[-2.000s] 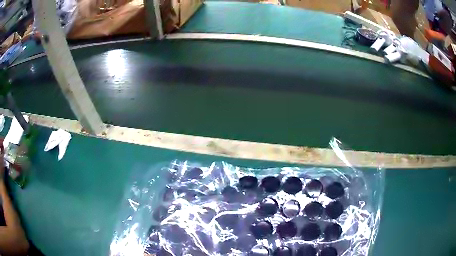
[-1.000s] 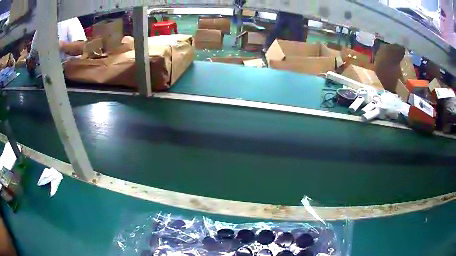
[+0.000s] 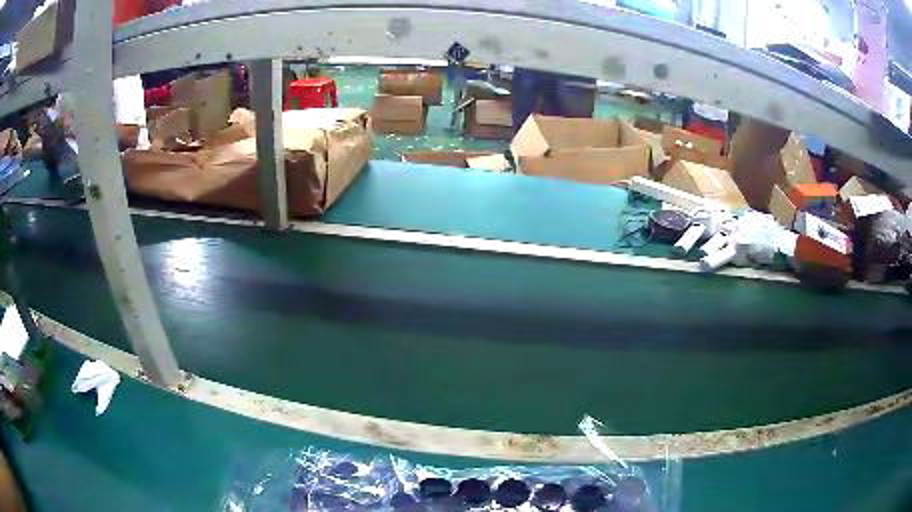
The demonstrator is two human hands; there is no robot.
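A clear plastic bag of round dark parts (image 3: pixel 475 490) lies on the green bench nearest me, cut off by the bottom edge. A small forked white scrap (image 3: pixel 97 384) lies on the bench at the left. The green press base (image 3: pixel 20 395) shows partly at the far left edge, with a white sheet (image 3: pixel 13 332) beside it. A blurred sliver of skin shows at the lower left edge, probably part of my left arm; the hand itself is out of the picture. My right hand is not in view.
A dark green conveyor belt (image 3: pixel 400 320) crosses beyond the bench. Pale posts (image 3: pixel 118 240) and a beam (image 3: pixel 520 45) frame the view. Across it lie a brown paper bundle (image 3: pixel 225 180), cartons (image 3: pixel 585 160), white devices with cables (image 3: pixel 735 240) and an orange box (image 3: pixel 822 250). A person's white sleeve (image 3: pixel 130 100) shows at upper left.
The view has tilted up, so the bag and bench sit lower and more of the far side shows. The arm at the left edge has mostly left the picture.
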